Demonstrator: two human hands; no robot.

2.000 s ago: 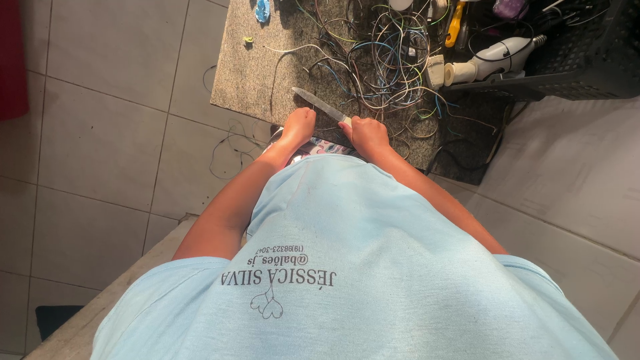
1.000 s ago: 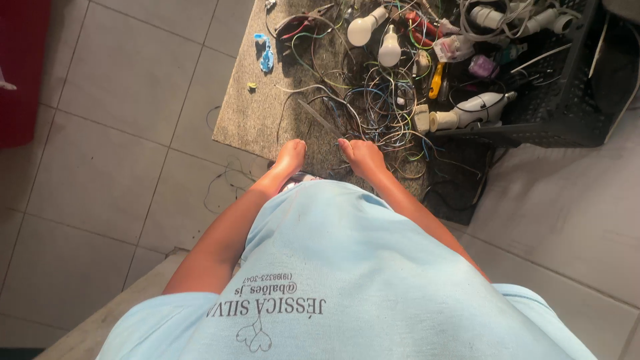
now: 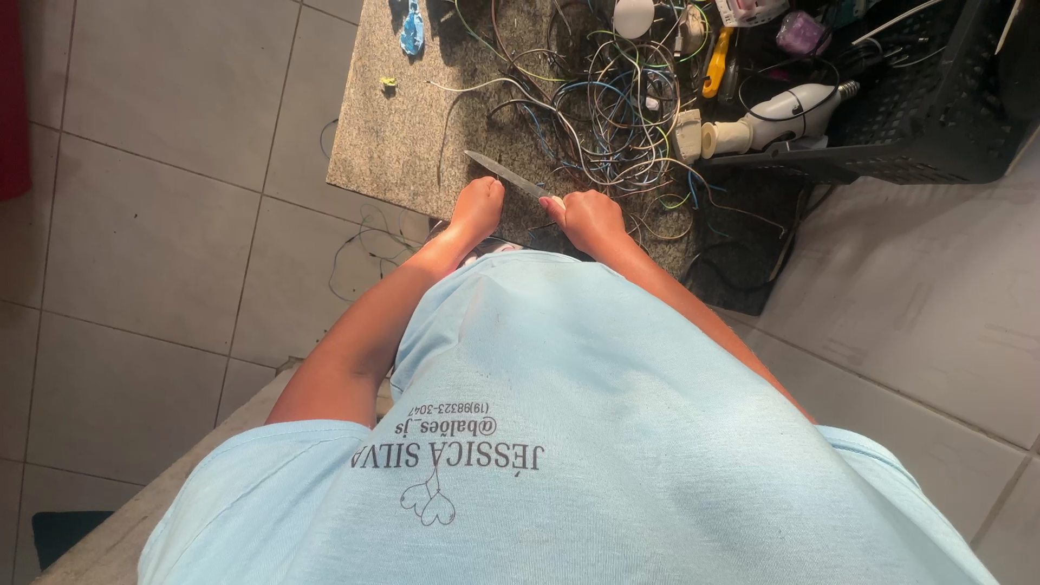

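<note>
My right hand is closed on the pale handle of a knife; its blade points up and left, above the space between my hands. My left hand is curled near the blade, its fingers bent; whether it pinches a thin wire cannot be made out. Both hands are at the near edge of a speckled stone slab. Just beyond my right hand lies a tangle of thin electrical wires, white, blue, green and brown.
A yellow-handled tool, a white lamp with a screw base, a round white bulb and a purple item lie at the back right, by a black plastic crate. A crumpled blue piece lies at the back left.
The view shifts between frames. The knife stays in my right hand, with its blade at a slightly changing tilt. Both hands remain close to the slab's near edge.
</note>
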